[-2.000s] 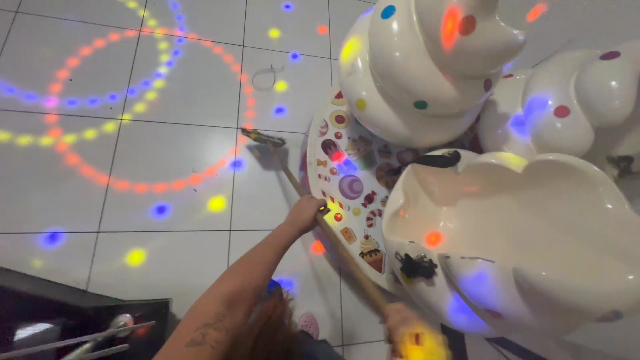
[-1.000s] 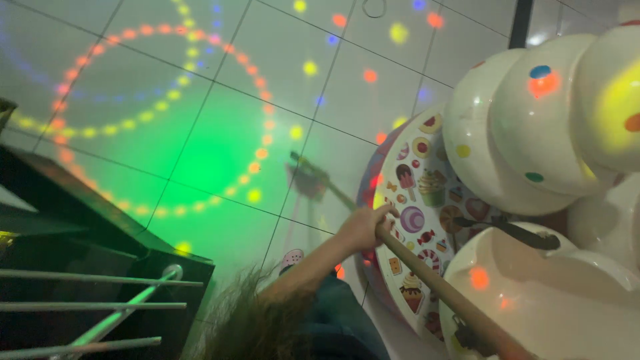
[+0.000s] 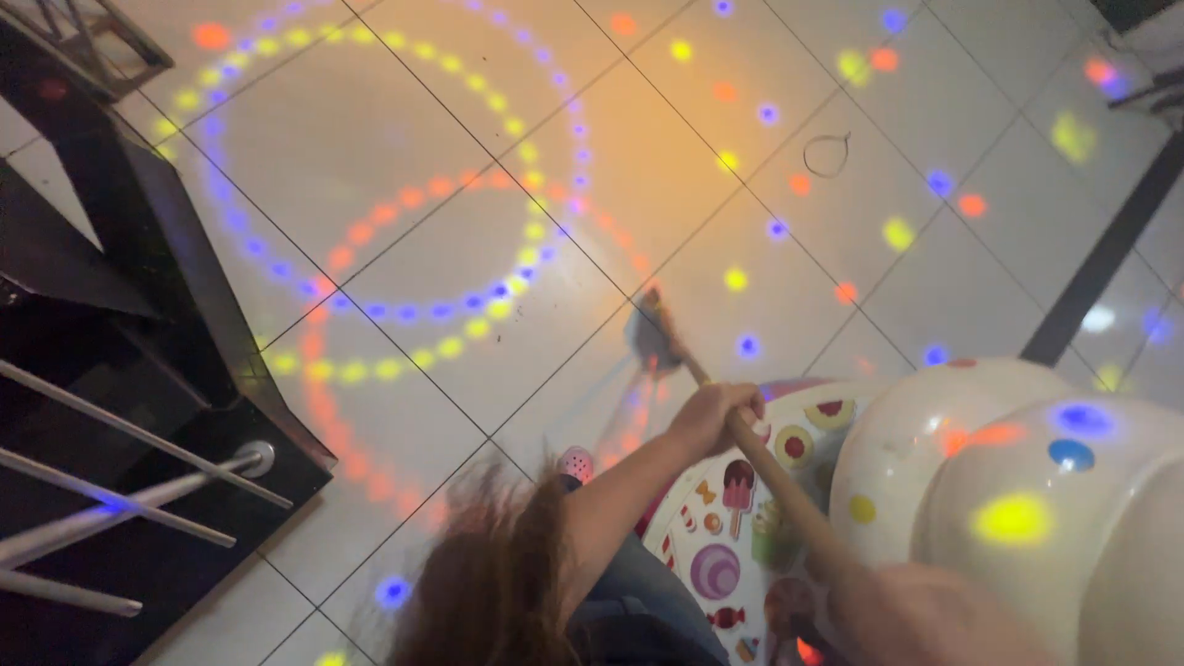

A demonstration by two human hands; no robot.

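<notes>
A long wooden handle [image 3: 794, 495] runs from the lower right up to a dark, blurred head [image 3: 655, 338] on the tiled floor; the blur hides what kind of head it is. My left hand [image 3: 720, 418] grips the handle partway along. Blurred at the lower right, my right hand [image 3: 925, 610] is closed around its upper end. Beneath the handle lies a round base printed with sweets [image 3: 715, 571], beside large glossy white rounded shapes with coloured dots [image 3: 985, 462].
Coloured light spots and rings fall on the white floor tiles [image 3: 435, 250]. At left stands a black structure with metal rods [image 3: 139, 499]. A thin loop [image 3: 826, 155] lies on the floor. A dark bar [image 3: 1110, 250] crosses the right side. My pink shoe [image 3: 576, 464] shows below.
The view has swung markedly, bringing more floor and the black structure into sight. Both hands have stayed on the wooden handle. Orange light now tints the floor where green showed a second ago.
</notes>
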